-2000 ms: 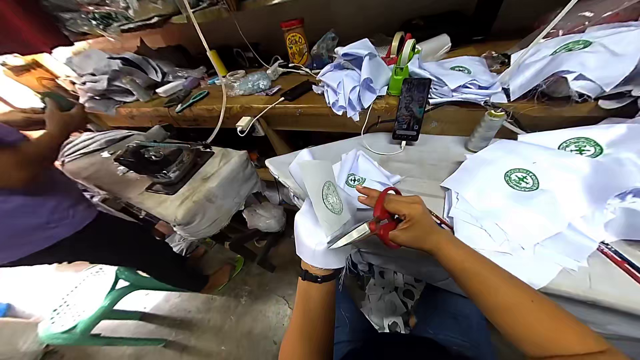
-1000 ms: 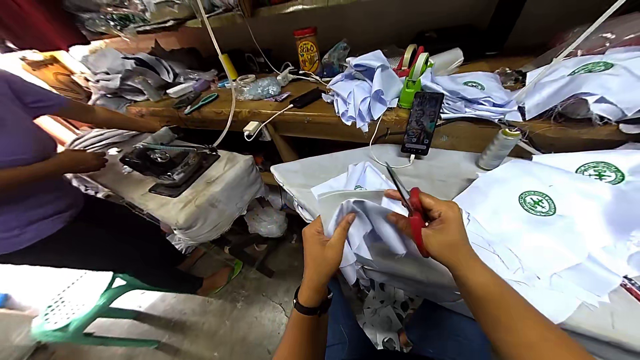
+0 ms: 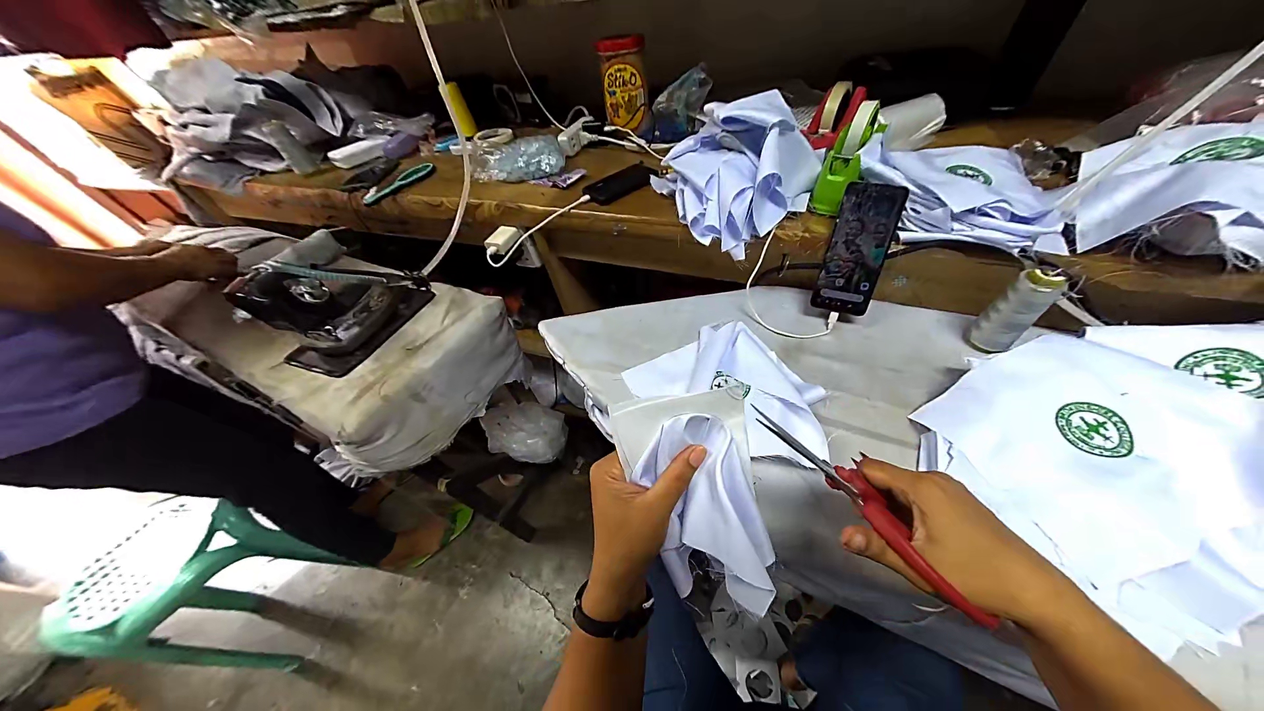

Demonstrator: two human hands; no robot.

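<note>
My left hand (image 3: 637,509) grips a white fabric piece (image 3: 716,509) bunched together with a stiff pale sheet (image 3: 627,420) that has a rounded edge, thumb on top. In my right hand (image 3: 938,538) are red-handled scissors (image 3: 889,523), their blades nearly together and pointing up-left, just right of the held fabric and apart from it. Behind the held fabric, another white cloth (image 3: 780,385) with a partly hidden green print lies on the covered table. At the right is a pile of white cloth pieces (image 3: 1027,405) with round green embroidered-looking emblems.
A phone (image 3: 859,247) on a cable leans at the wooden shelf (image 3: 612,237), near a green tape dispenser (image 3: 839,168). A thread cone (image 3: 1017,308) stands by the cloth pile. At left, a person's hand (image 3: 197,262) is near an iron (image 3: 321,301) on a padded board, beside a green plastic stool (image 3: 148,592).
The scissors have dropped from pointing up above the fabric to its right side, with the blades now closer to level. The other person's arm has moved nearer the iron.
</note>
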